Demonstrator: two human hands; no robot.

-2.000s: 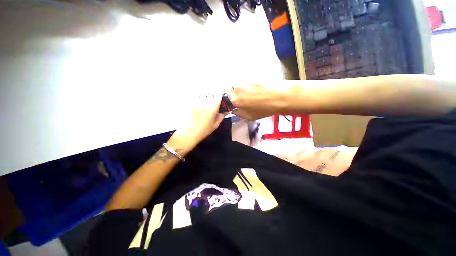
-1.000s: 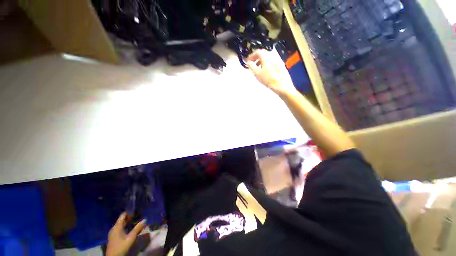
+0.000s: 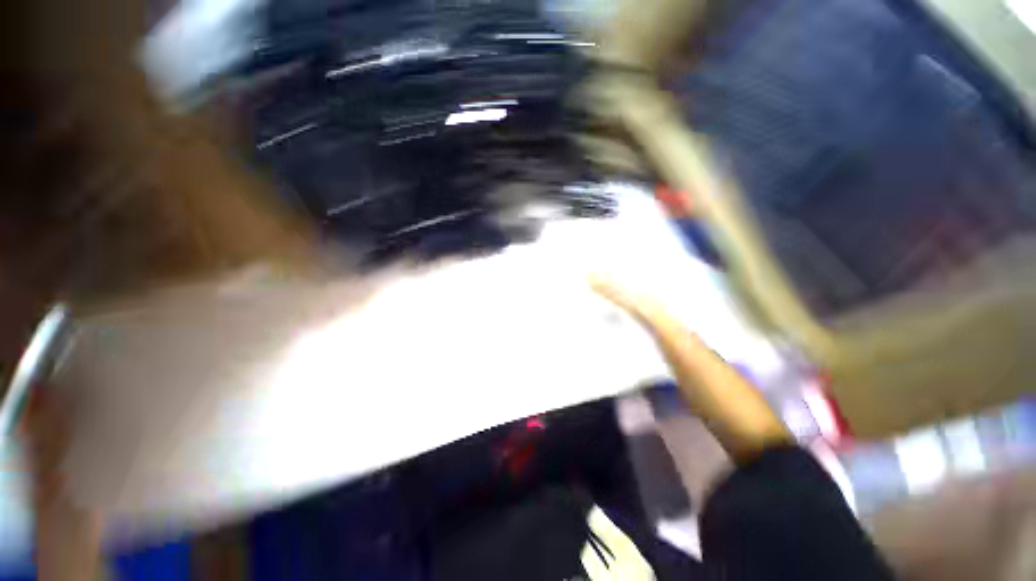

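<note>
The frame is strongly blurred. My right hand (image 3: 619,297) reaches over the glossy white bench (image 3: 454,363), near the cable heap. The hand is washed out by glare, so its fingers and anything in them cannot be made out. My left hand cannot be made out; a blurred brown shape at the lower left edge is unclear. A large dark heap of black cables (image 3: 420,136) lies at the bench's far side. The open carton of dark devices (image 3: 841,148) is at the right, its rows smeared by blur.
A brown carton (image 3: 170,193) stands at the upper left. A small orange-red and blue object (image 3: 676,202) lies between the heap and the device carton. Blue crates (image 3: 153,562) and dark items show below the bench edge. Something red is beside the device carton's lower corner.
The view has shifted, showing more of the cable heap and the bench's left end. My right hand has moved back from the heap's edge. My left hand, earlier below the bench edge, no longer shows there.
</note>
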